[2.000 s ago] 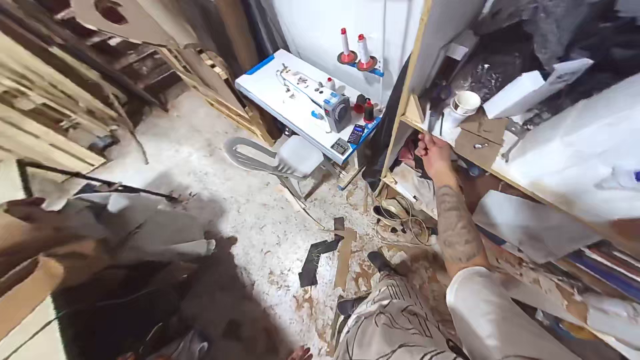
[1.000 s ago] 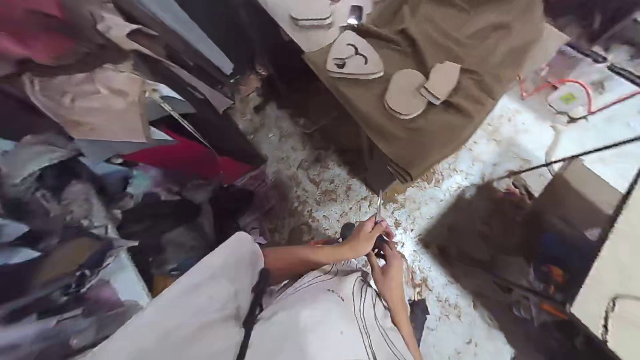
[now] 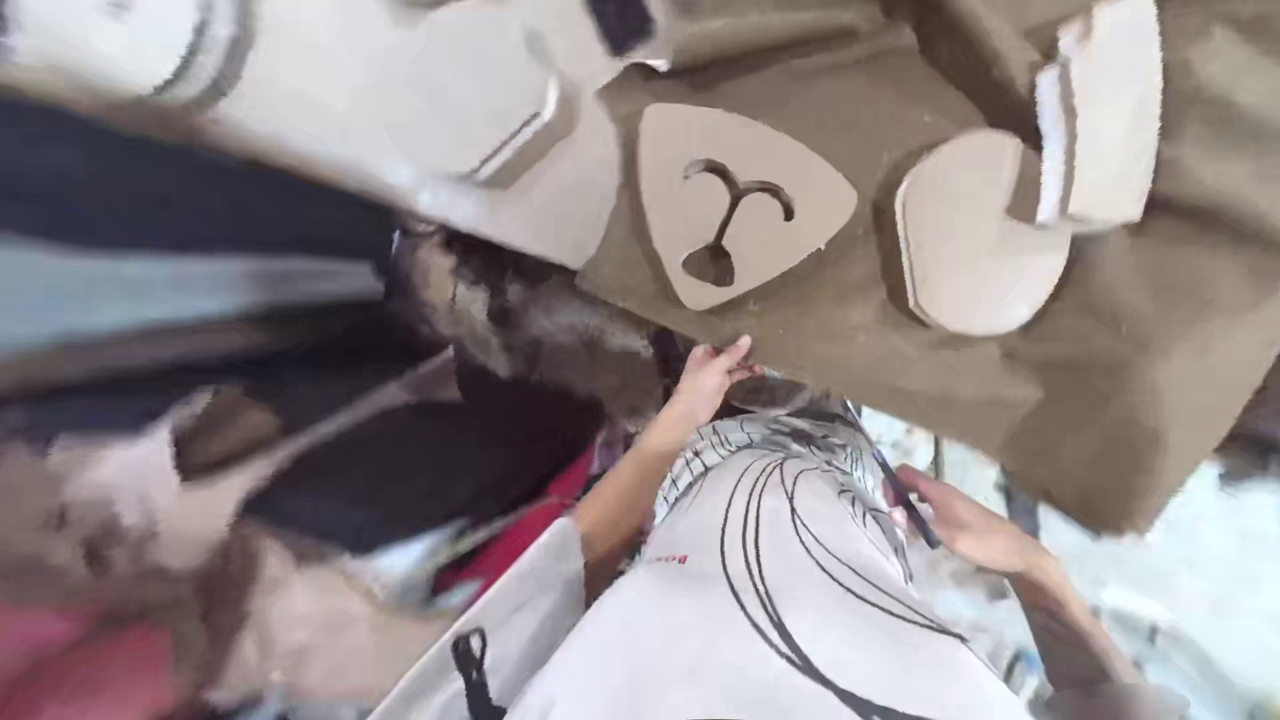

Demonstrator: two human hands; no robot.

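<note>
My left hand [image 3: 712,378] is at the near edge of a brown cloth [image 3: 900,400], its thumb over the edge; whether the fingers pinch the cloth is unclear. In my right hand [image 3: 955,515], lower right beside my shirt, is a thin dark tool with a narrow pointed end [image 3: 885,470], of a kind I cannot tell. On the cloth lie a rounded triangular foam-like piece [image 3: 750,225] with a branching curved slot, a rounded piece [image 3: 975,250], and a curved block [image 3: 1110,120] resting against or on it.
A pale tabletop [image 3: 330,130] at the upper left bears a thick pale piece [image 3: 480,90]. Blurred dark sheets [image 3: 180,180], a red fabric or sheet [image 3: 520,530] and heaped scraps [image 3: 300,600] fill the left side. Light floor shows at the lower right.
The view has swung from a small white table and shelf to the cloth-covered surface. My hands, together one second ago, are now apart, the left one at the cloth's edge.
</note>
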